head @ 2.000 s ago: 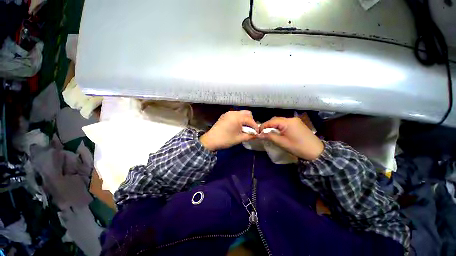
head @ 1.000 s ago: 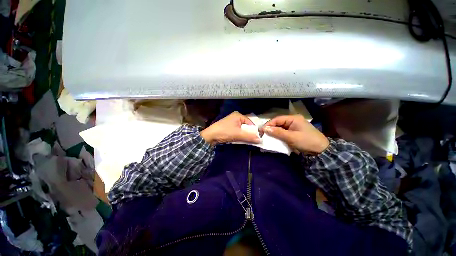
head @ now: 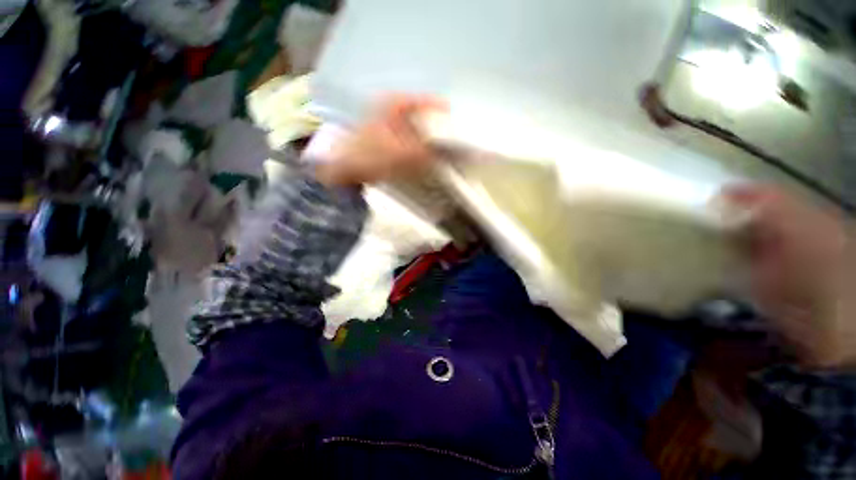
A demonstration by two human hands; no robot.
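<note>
A large cream fabric piece [head: 648,234] is stretched between my two hands and hangs over the front edge of the pale machine table. A narrow fold of it hangs down in front of my jacket. My left hand [head: 380,141] holds its upper left end near the table's left corner and is blurred. My right hand [head: 793,262] holds its right end at the right of the view, strongly blurred, so the finger positions are unclear.
The pale sewing table [head: 497,56] fills the top, with a dark-lined machine bed [head: 751,94] at the upper right. Cream pieces [head: 361,281] hang below the table's left end. Grey cloth scraps [head: 192,225] lie on the green floor at left.
The view has turned and shifted left. My hands, close together before on a small white piece, are now far apart with a large cream piece spread between them.
</note>
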